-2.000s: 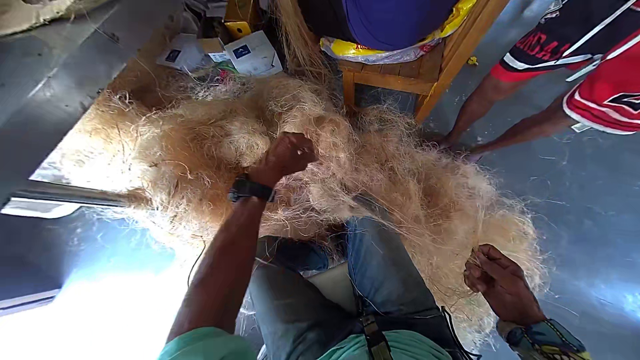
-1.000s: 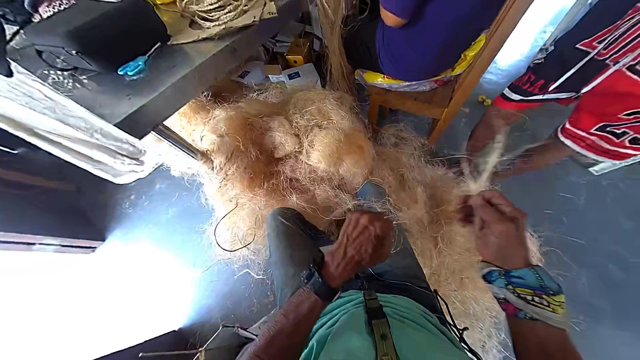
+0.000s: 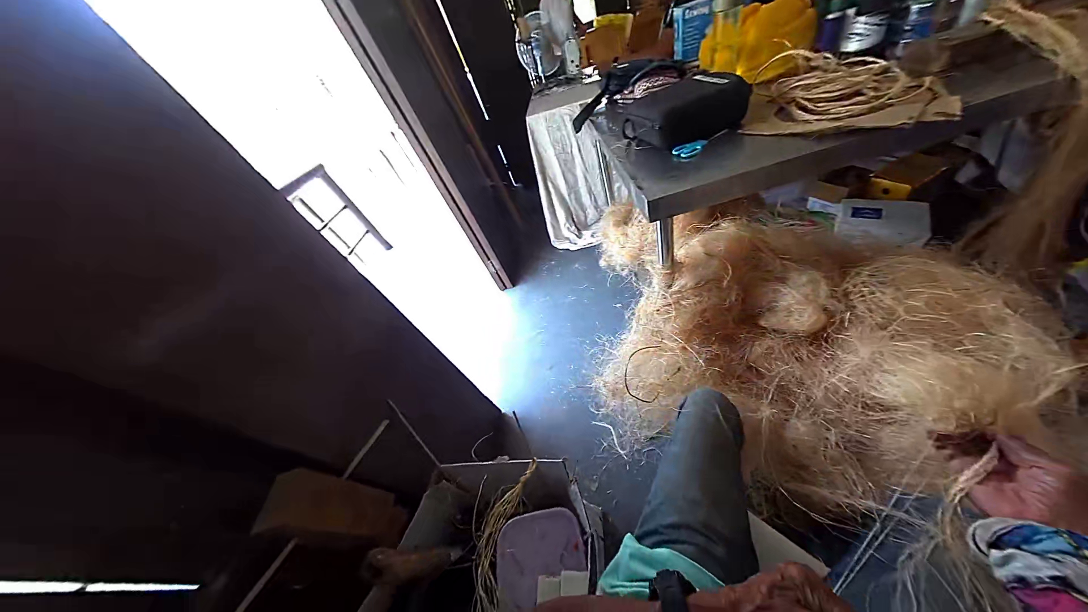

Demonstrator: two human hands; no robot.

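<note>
A large heap of loose tan plant fibre lies on the floor before my knee and reaches under the table. At the lower right, my right hand pinches a strand of fibre that hangs down over my leg. My left hand is at the bottom edge, near my lap, partly cut off by the frame; its fingers cannot be made out. A black band is on the left wrist and a colourful band on the right.
A grey table carries a black pouch, light-blue scissors and a rope coil. Below left stands an open box with a purple lid and thin sticks. A bright doorway is at the left.
The view has swung far to the left. The chair and the person in red shorts are out of sight. The light bunch of fibre raised by my right hand now hangs down as a strand.
</note>
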